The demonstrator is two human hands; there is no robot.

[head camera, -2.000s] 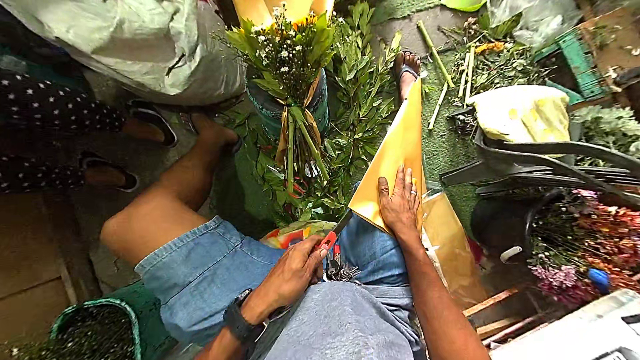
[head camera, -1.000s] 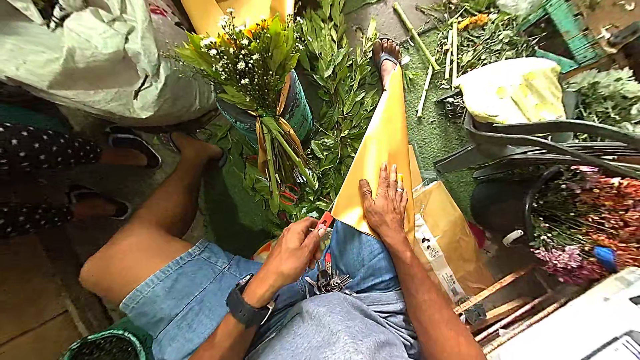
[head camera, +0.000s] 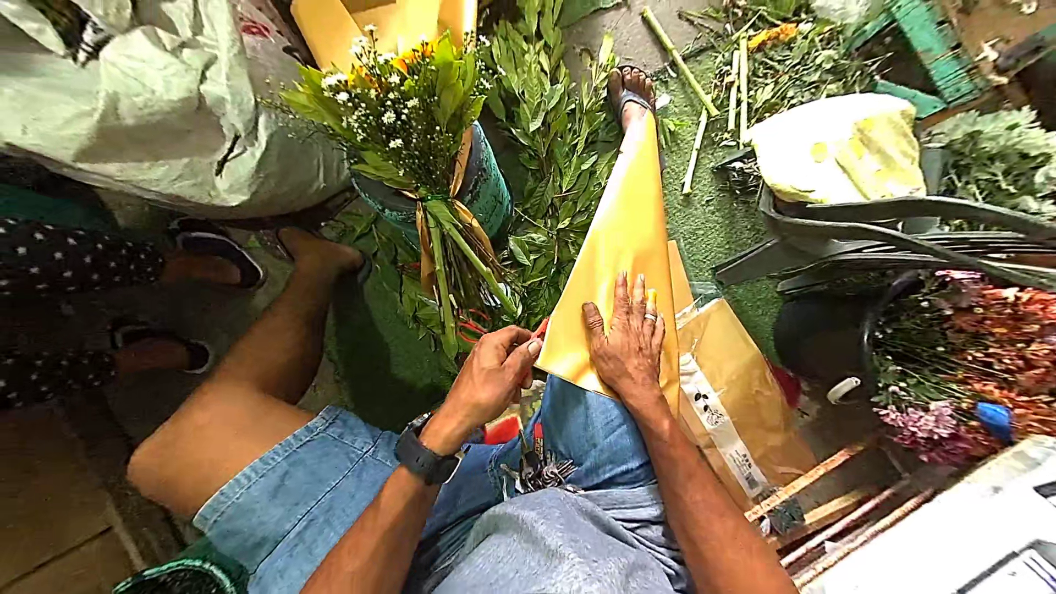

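Note:
Folded yellow wrapping paper (head camera: 620, 239) lies along my outstretched leg, narrow towards the foot and wide over the knee. My right hand (head camera: 631, 346), with a ring, rests flat on its wide end. At the paper's lower left corner, my left hand (head camera: 495, 375) is closed around a red-handled knife (head camera: 541, 327); only a bit of red shows, and the blade is hidden. Up and left of the hands, a tied bouquet (head camera: 412, 124) of white and orange flowers leans on a teal bucket (head camera: 491, 186). Red-handled scissors (head camera: 472, 326) lie below its stems.
Leafy branches (head camera: 549, 124) cover the floor beyond the bouquet. On the right are packaged brown paper (head camera: 738, 371), a dark bucket (head camera: 813, 330) of flowers and a yellow-white bag (head camera: 841, 148). A person's feet (head camera: 219, 256) and large white sacks (head camera: 157, 107) are at left.
The dark knife blade seen at the paper's lower left edge two seconds ago no longer shows. My right hand stays on the paper.

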